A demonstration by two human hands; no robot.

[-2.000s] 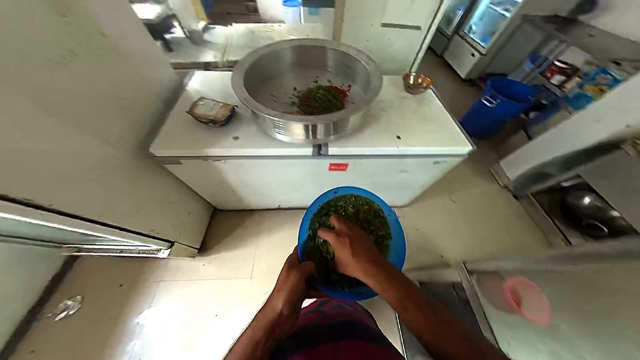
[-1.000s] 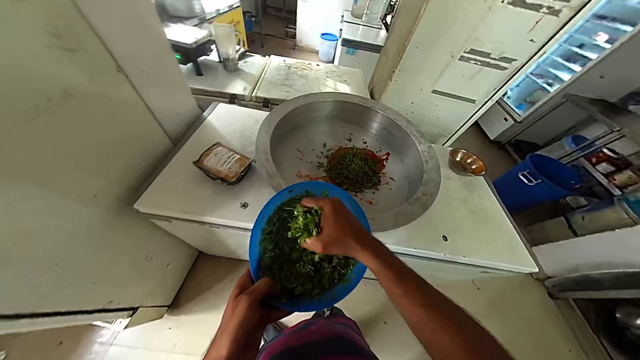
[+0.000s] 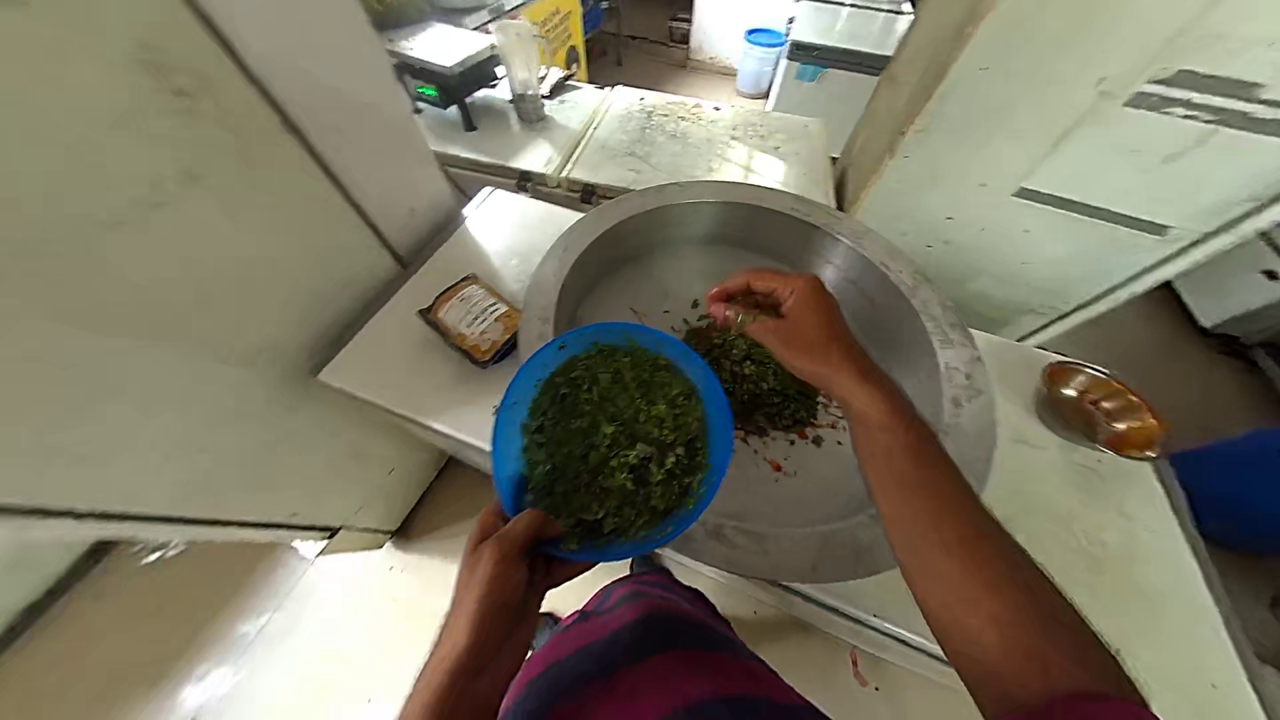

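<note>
My left hand grips the lower left rim of a blue plastic bowl, which is full of chopped green herbs. The bowl is held beside and partly over the left rim of a large round metal pot. Inside the pot lies a heap of chopped dark green leaves with red bits around it. Just above that heap is my right hand, its fingers bent together; a few leaf bits show at the fingertips, but whether it still holds any cannot be told.
The pot stands on a white chest freezer. On its left part lies a labelled food packet, on its right a small metal bowl. Behind are a digital scale and a clear jug. A blue bin is at right.
My right hand has moved from the blue bowl, where it held herbs a second ago, to above the heap in the pot. The view has come closer to the freezer.
</note>
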